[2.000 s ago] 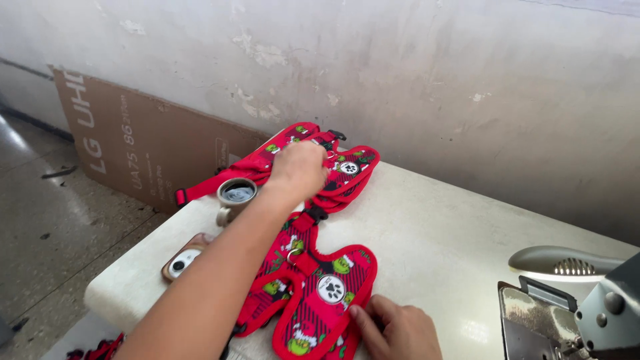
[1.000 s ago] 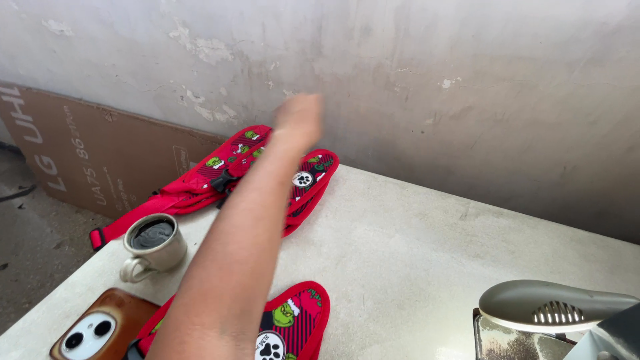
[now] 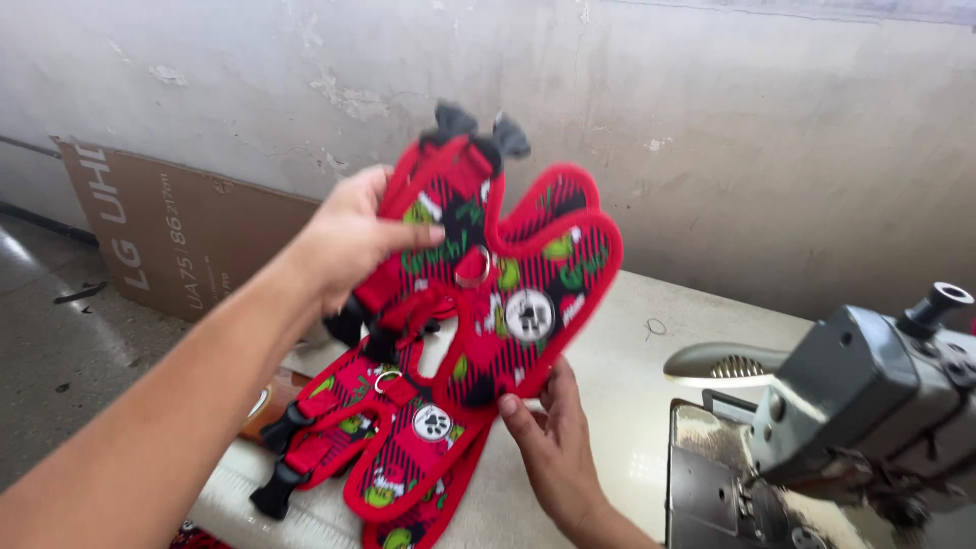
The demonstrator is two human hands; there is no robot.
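Observation:
My left hand (image 3: 358, 236) grips the strap side of a red printed pet harness (image 3: 564, 252), thumb across its front. The harness is raised and tilted, with a metal D-ring, a round paw patch and dark plastic buckles at its ends. The fingers and thumb of my right hand (image 3: 553, 442) pinch its lower edge. Beneath it, a second harness (image 3: 396, 465) of the same print lies on the white table, its black buckles towards the left; more red fabric lies under it.
A sewing machine (image 3: 846, 412) stands at the right, beside a grey lamp-like head with slots (image 3: 717, 362). An orange-brown phone case (image 3: 278, 404) is partly hidden at the left. A printed cardboard sheet (image 3: 191, 236) leans near the wall. A thread loop (image 3: 654, 328) lies on the table.
My left hand has come back from the far side of the table, and a harness is now held up in both hands. My right hand, out of view one second ago, is visible again.

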